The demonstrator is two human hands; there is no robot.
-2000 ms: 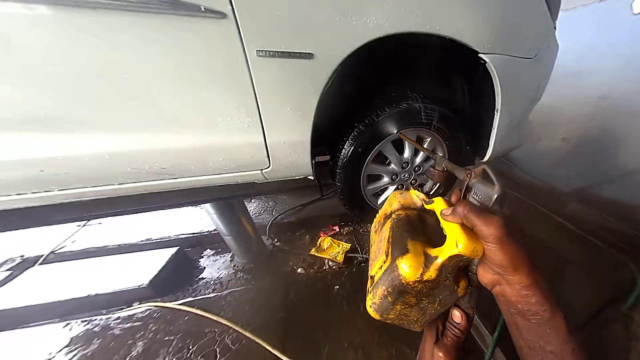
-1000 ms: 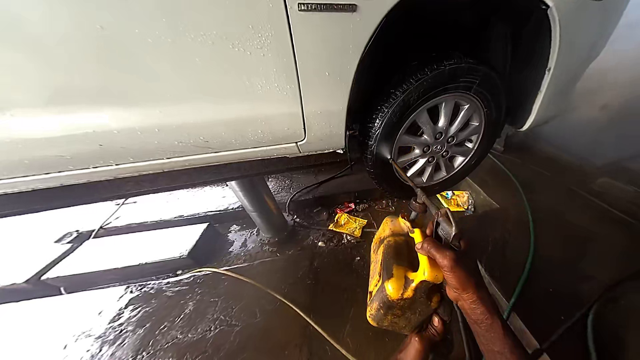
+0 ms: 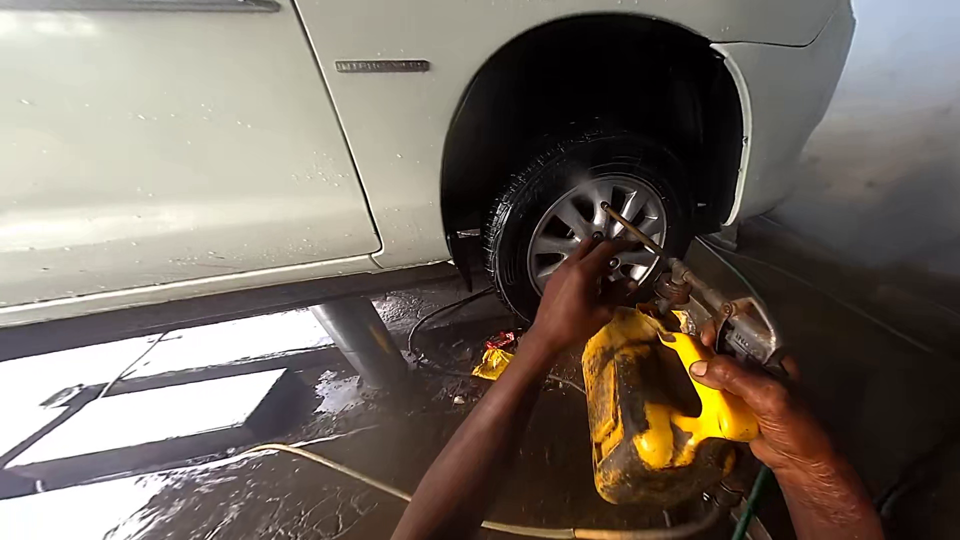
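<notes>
My right hand [image 3: 757, 397] is closed around the handle of a dirty yellow plastic jerrycan [image 3: 652, 420] with a metal spray gun [image 3: 739, 330] mounted at its top. The gun's thin nozzle tube [image 3: 634, 229] points up and left, across the silver alloy rim [image 3: 559, 232] of the car's wheel, and a faint mist shows by the tyre [image 3: 510, 225]. My left hand [image 3: 581, 292] is raised between the can and the wheel, just left of the nozzle tube. Its fingers reach toward the rim; whether they touch anything is hard to tell.
The pale car body [image 3: 225, 150] fills the upper left. Below it stands a metal lift post [image 3: 360, 341]. A yellow wrapper [image 3: 493, 364] lies on the wet floor beside a dark hose. A pale hose [image 3: 337, 465] crosses the foreground, and a green hose [image 3: 752, 502] runs below my right hand.
My left hand has come away from beneath the jerrycan and up in front of the wheel. My right hand still holds the can. Mist now shows at the tyre.
</notes>
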